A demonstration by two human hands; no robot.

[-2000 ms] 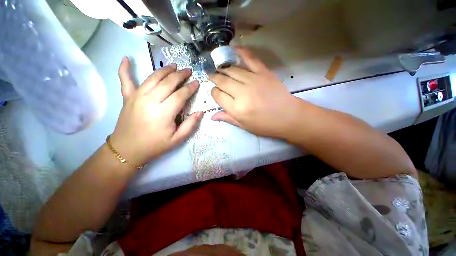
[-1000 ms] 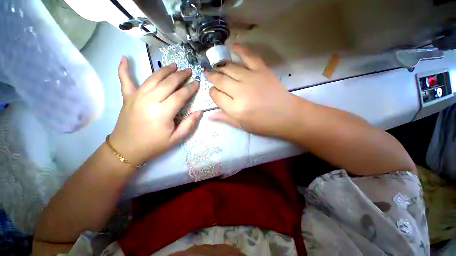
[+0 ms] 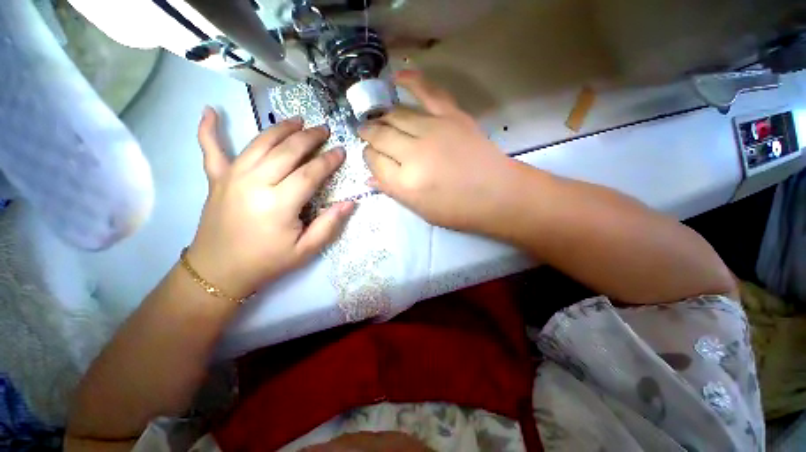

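A cream-white lace trim (image 3: 362, 265) on sheer net runs from the table's front edge up under the needle area of the sewing machine (image 3: 353, 62). My left hand (image 3: 261, 199) lies flat with spread fingers, its fingertips on the lace's left side. My right hand (image 3: 433, 159) rests bent on the lace's right side, its fingertips beside the white round piece (image 3: 369, 95) near the needle. The presser foot is partly hidden behind that piece. Whether either hand pinches the lace cannot be told.
A shiny plastic-like bundle (image 3: 75, 150) hangs at the upper left, above pale lacy cloth (image 3: 40, 291). A control switch box (image 3: 767, 146) sits on the table edge at the right. A small tan strip (image 3: 580, 109) lies on the machine bed. Yellowish cloth (image 3: 782, 353) is at the far right.
The view has shifted slightly, so the machine sits a little further left. My right thumb is now more tucked under the hand. More patterned lace shows beside the needle. My left hand keeps its pose.
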